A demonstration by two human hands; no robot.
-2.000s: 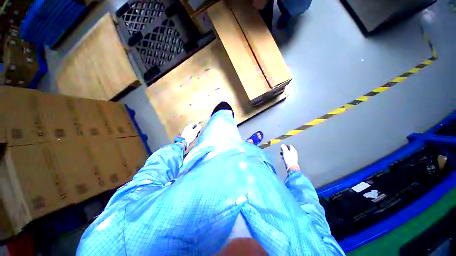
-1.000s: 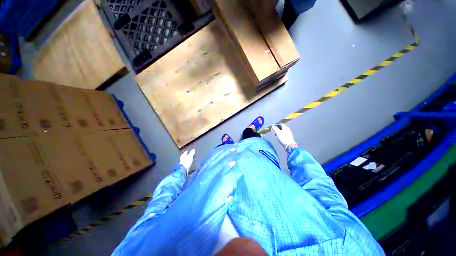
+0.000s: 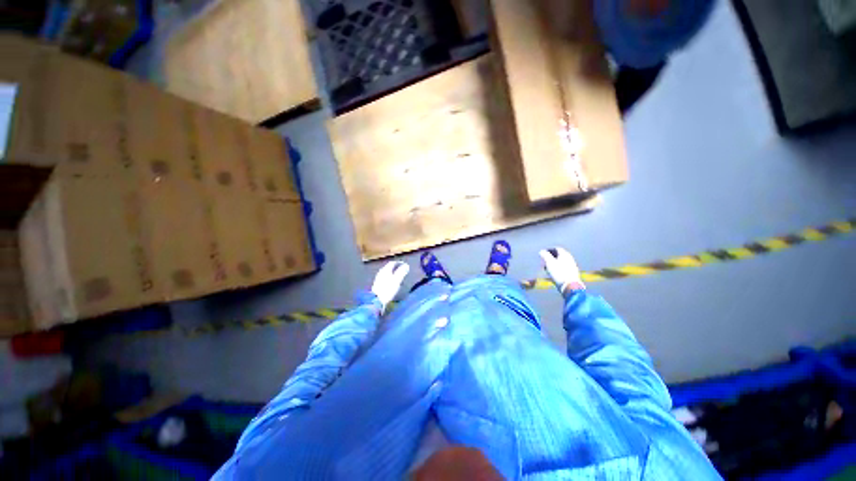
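Observation:
My left hand (image 3: 389,281), in a white glove, hangs beside my blue smock and holds nothing. My right hand (image 3: 561,269), also white-gloved, hangs on the other side, fingers slightly curled, holding nothing. In front of my feet lies a pale plywood board (image 3: 422,178) on the floor. A long carton (image 3: 563,113) with shiny tape down its middle lies on the board's right part. Neither hand touches the board or the carton.
Stacked cartons (image 3: 188,216) stand at the left on a blue pallet (image 3: 305,207). A black grid pallet (image 3: 380,42) and another plywood board (image 3: 244,56) lie beyond. A person in blue (image 3: 648,28) stands behind the long carton. Yellow-black tape (image 3: 648,269) crosses the floor. Blue racking (image 3: 751,380) is at lower right.
The view has turned, so the board and carton sit further right. I have stepped back off the board since the earliest frame. The person in blue is closer to the long carton. Both hands stay empty.

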